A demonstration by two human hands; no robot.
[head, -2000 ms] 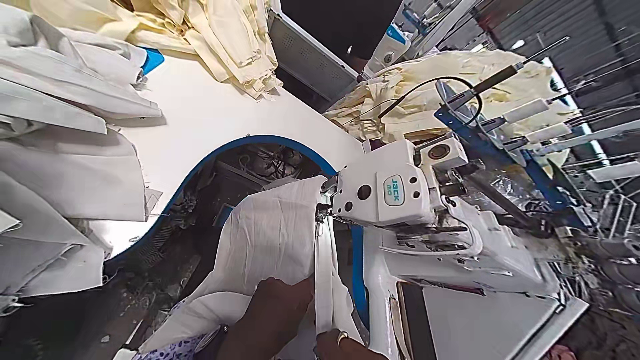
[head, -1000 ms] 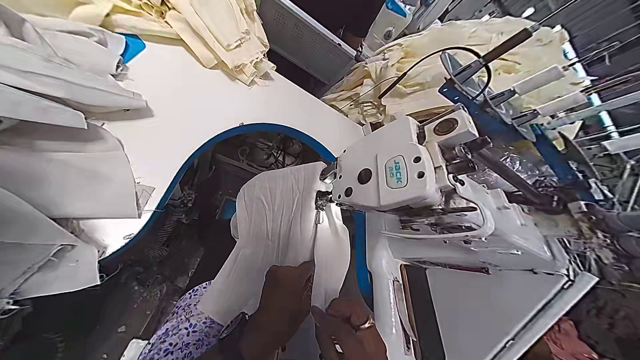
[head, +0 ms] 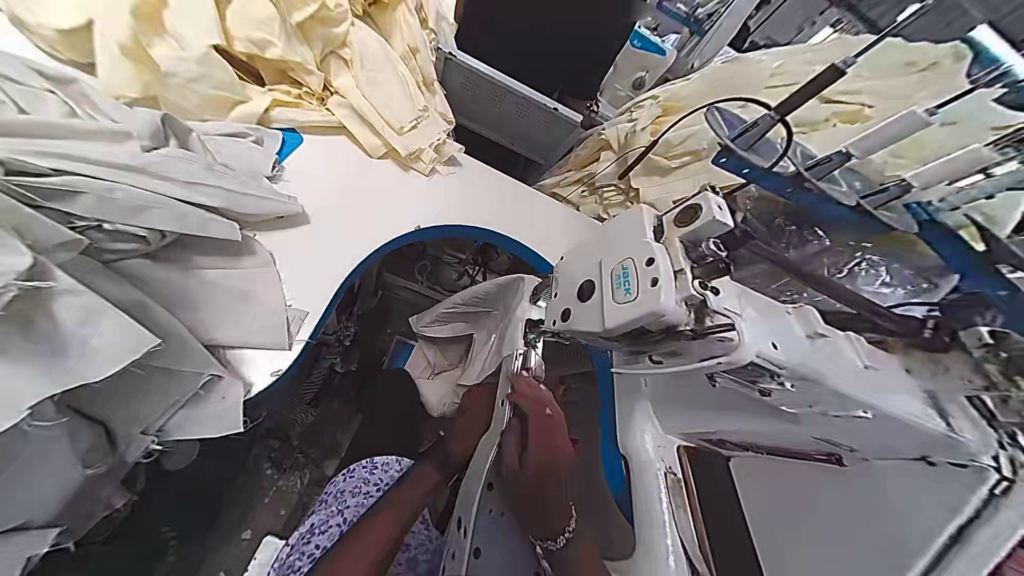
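Observation:
A white Jack industrial sewing machine head [head: 608,276] stands right of centre, its needle and presser foot area at its left end. White fabric [head: 472,324] hangs in folds at that end. My left hand [head: 472,420] is at the lower edge of this fabric, its fingers partly hidden, so its hold is unclear. My right hand [head: 540,448] lies just below the presser foot, fingertips against a narrow metal part [head: 524,364] there. Between and below my hands runs a long pale strip with dark holes [head: 472,520]; whether it is machine or cloth is unclear.
A white table [head: 384,188] with a blue-edged curved cutout lies ahead. Piled white fabric pieces [head: 120,320] cover its left side, cream fabric [head: 344,72] its far side. More cream cloth [head: 688,128] lies behind the machine, near a thread stand [head: 800,168]. A grey perforated panel [head: 508,104] stands beyond.
The white fabric, which earlier spread down over the machine's arm and between my hands, is now bunched left of the presser foot. Both hands have moved up toward the foot.

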